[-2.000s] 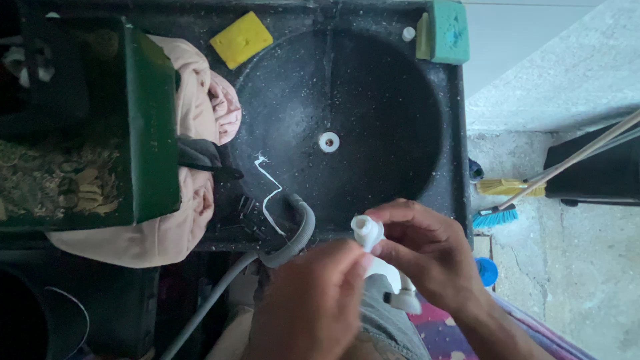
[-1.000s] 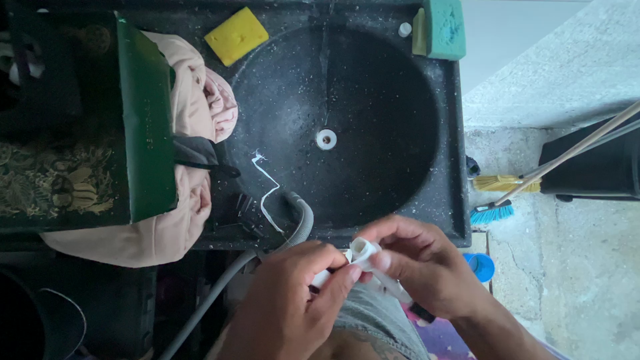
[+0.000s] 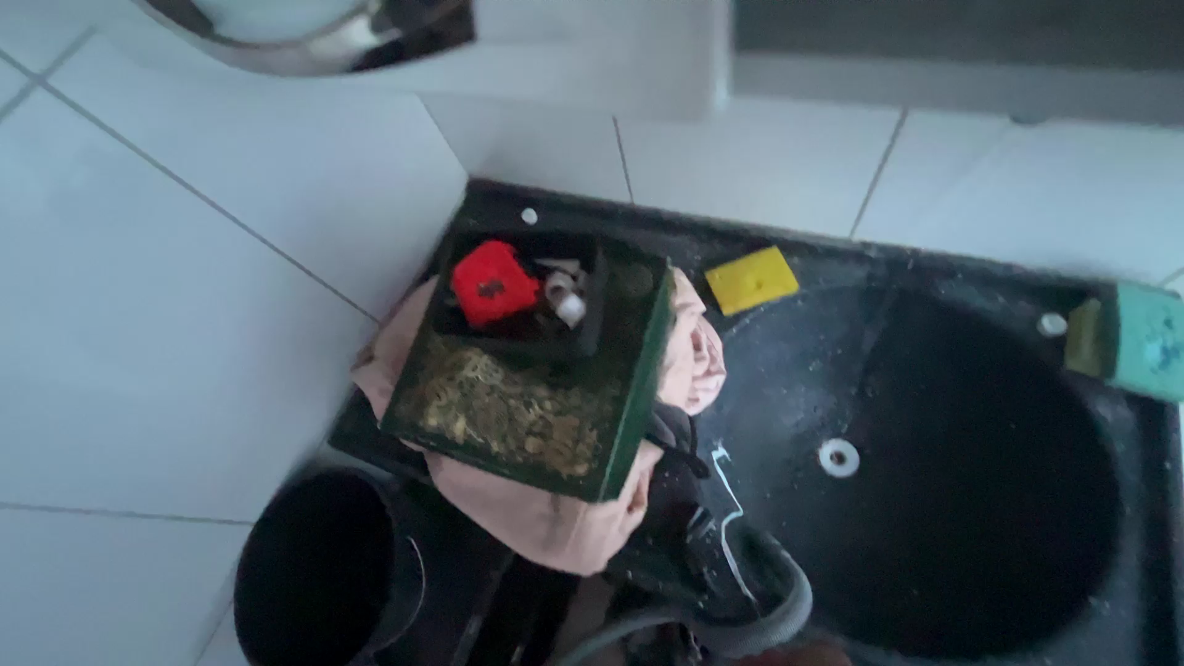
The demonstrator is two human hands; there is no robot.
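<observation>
At the bottom edge, only a blurred sliver of a hand [image 3: 797, 655], apparently my left hand, shows beside the curved grey hose [image 3: 786, 601]; its fingers and anything in them are hidden. My right hand is out of view, and the white plastic fitting seen earlier in my hands is not visible. A small black container [image 3: 597, 305] rests on a dark green box [image 3: 638, 398] and contains a red object [image 3: 492, 283] and small white and grey pieces [image 3: 566, 301]. Right of the box is the dark basin [image 3: 971, 481] with its white drain ring [image 3: 839, 458].
Pink cloth [image 3: 546, 532] lies under the box. A yellow sponge [image 3: 752, 280] rests on the sink rim, and a green sponge [image 3: 1147, 342] on its right side. A black bucket [image 3: 314, 564] stands lower left. White tiled walls [image 3: 185, 277] border the sink; a white-grey object overhangs above.
The view has swung to the left and toward the wall. Both hands were together at the white fitting; now only a sliver of one hand shows.
</observation>
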